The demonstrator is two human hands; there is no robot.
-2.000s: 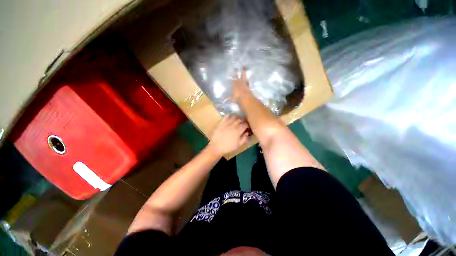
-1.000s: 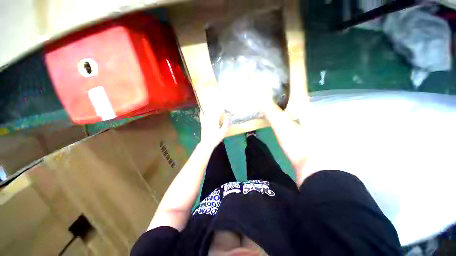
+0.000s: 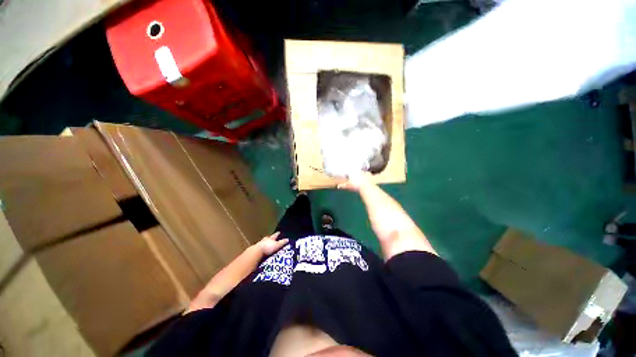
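A brown cardboard carton (image 3: 303, 115) lies in front of my feet, with a rounded opening in its top. Clear, shiny plastic with whitish contents (image 3: 354, 132) shows inside the opening. My right hand (image 3: 357, 181) is at the near rim of the carton, gripping the edge below the opening; its fingertips are blurred and partly hidden. My left hand (image 3: 274, 243) is off the carton, beside the front of my black shirt, holding nothing.
A red plastic stool (image 3: 167, 52) stands left of the carton. Large cardboard pieces (image 3: 188, 188) lie at the left. A white plastic-covered stack (image 3: 502, 63) is at the upper right. Another brown carton (image 3: 544, 279) lies at the lower right on the green floor (image 3: 446, 188).
My left hand has let go of the carton's rim and moved back to my body. The carton shows farther from me, and the stool and white stack have shifted up in view.
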